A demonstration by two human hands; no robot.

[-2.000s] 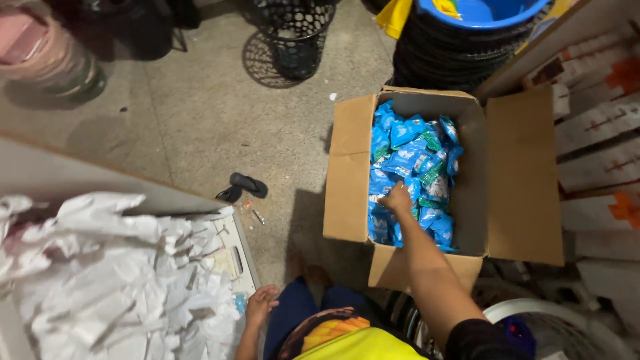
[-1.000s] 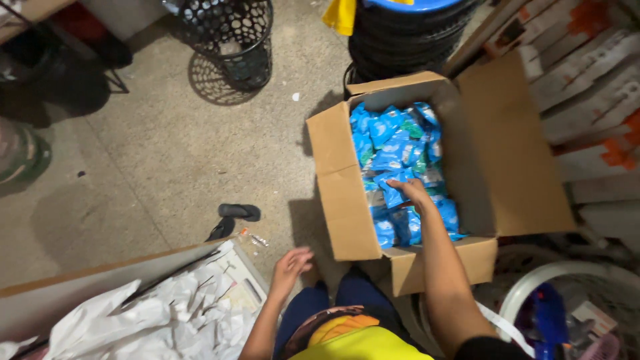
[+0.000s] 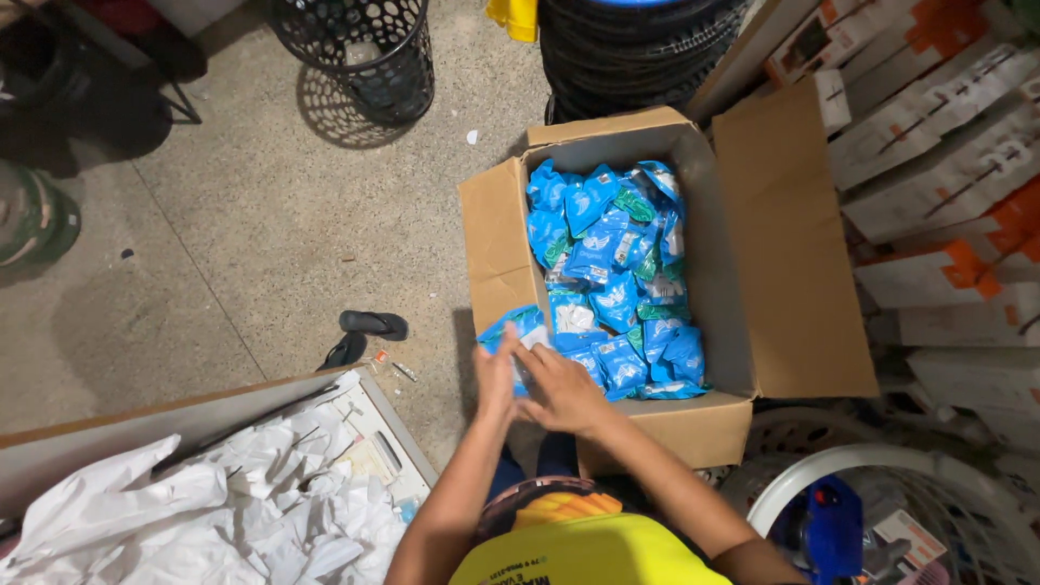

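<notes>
An open cardboard box stands right of centre, its flaps folded outward, holding many blue and green plastic packets. Over the box's left edge, one blue packet is held up between both hands. My left hand grips it from the left side. My right hand reaches across from the right, with its fingers against the packet; part of the packet is hidden behind the fingers, so its grip is hard to make out.
White crumpled plastic bags fill a bin at lower left. Black flip-flops lie on the floor. A black perforated basket and stacked black baskets stand beyond. A white basket is at lower right, below shelved white boxes.
My right hand was inside the box among the packets; it has moved out to the left. My left hand has come up to meet it, and one blue packet is now between them.
</notes>
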